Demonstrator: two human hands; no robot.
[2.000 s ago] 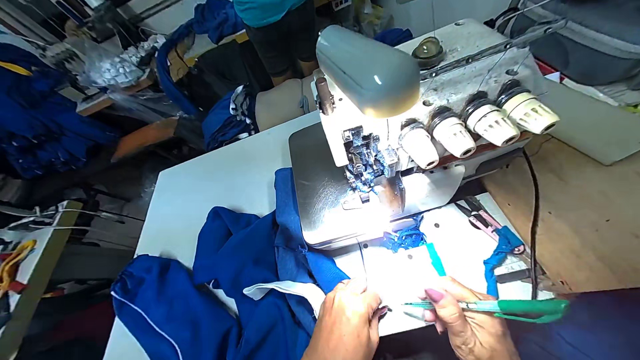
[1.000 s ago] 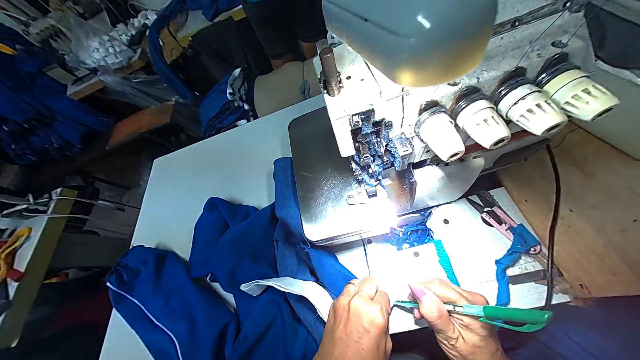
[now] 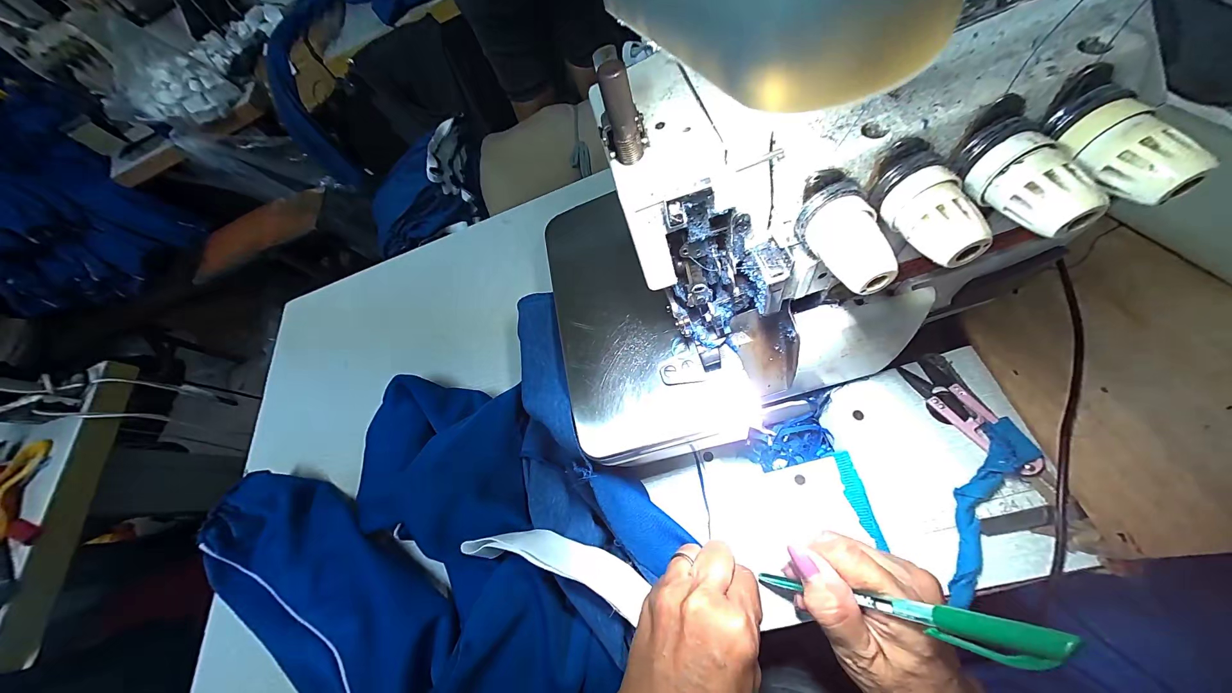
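Note:
My left hand [image 3: 695, 616] pinches the edge of a blue garment [image 3: 462, 539] near the front of the table. A white strip of cloth [image 3: 568, 563] lies on the garment, running toward that hand. My right hand [image 3: 871, 606] holds a green pen-shaped tool [image 3: 1001, 630], its narrow tip pointing at the left hand's fingertips; whether the tip touches the cloth cannot be told. An overlock sewing machine [image 3: 712, 260] with a lit needle area stands beyond the hands, its metal plate [image 3: 616, 356] over part of the garment.
Blue thread scraps [image 3: 794, 438] and a teal strip [image 3: 859, 500] lie below the machine. Pink-handled scissors [image 3: 962, 409] and a blue cloth strip [image 3: 977, 500] are at the right, beside a dark cable [image 3: 1068, 414]. A person's legs [image 3: 529, 48] show at the back.
The view has come closer to the machine. The pen-shaped tool and my right hand remain close to my left hand, which still pinches the cloth.

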